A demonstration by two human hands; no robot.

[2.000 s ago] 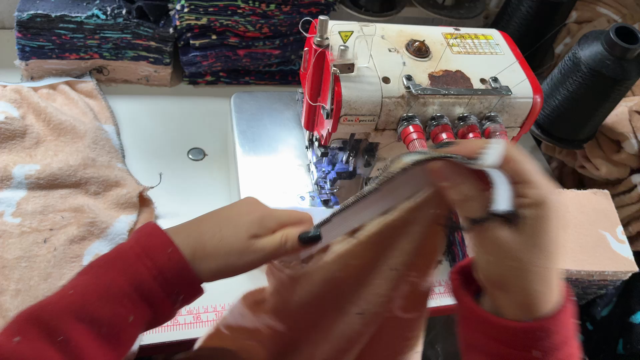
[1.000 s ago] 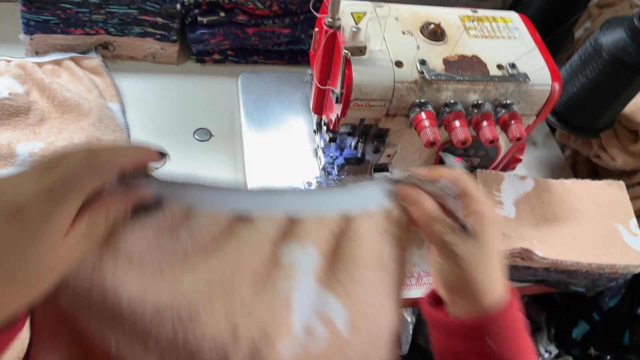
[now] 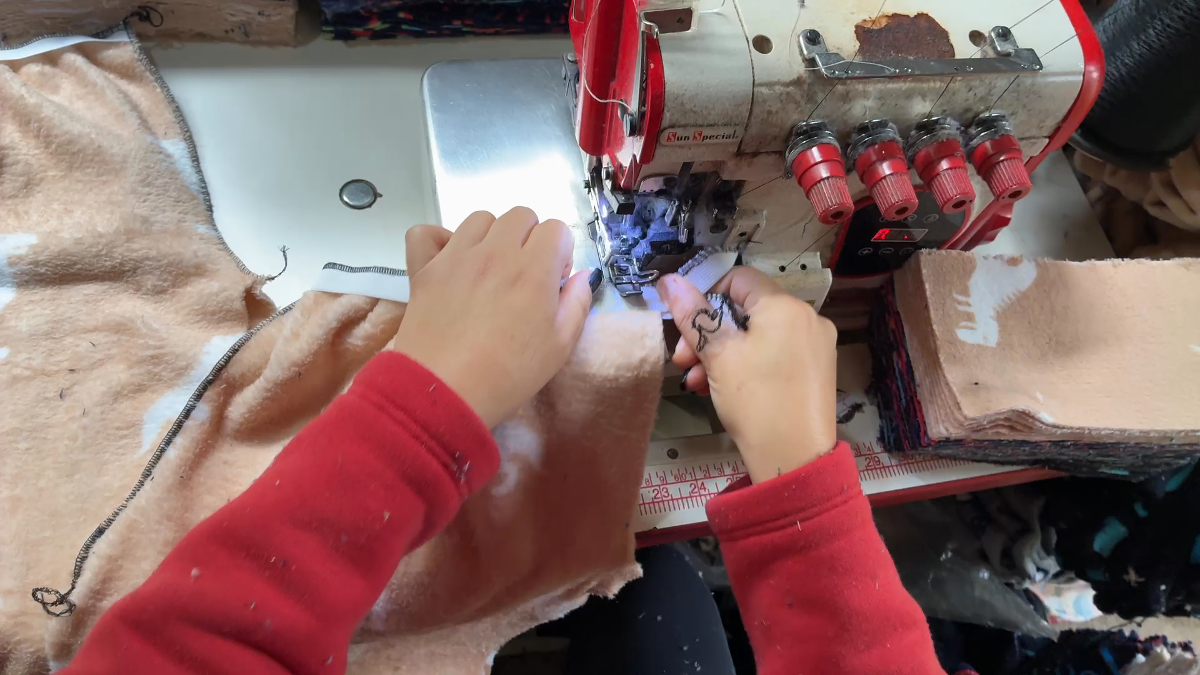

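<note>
A red and white overlock sewing machine (image 3: 703, 141) stands at the upper middle, its presser foot (image 3: 630, 274) lit. My left hand (image 3: 497, 300) lies on the tan fleece fabric (image 3: 600, 431) and the white elastic band (image 3: 366, 282) along its top edge, thumb close to the foot. Right of the foot, my right hand (image 3: 759, 356) pinches a white elastic end (image 3: 708, 269) between thumb and fingers, with a loop of black thread over it. The fabric hangs over the table's front edge. Whether the elastic lies under the foot cannot be told.
More tan fleece with black overlocked edges (image 3: 94, 206) spreads on the left. A stack of cut fleece pieces (image 3: 1078, 356) sits at the right, near a black thread cone (image 3: 1139, 75). A printed ruler strip (image 3: 694, 483) runs along the front edge.
Both hands have moved to the presser foot; a second ago they held the elastic edge stretched between them in front of the machine. The view has moved closer.
</note>
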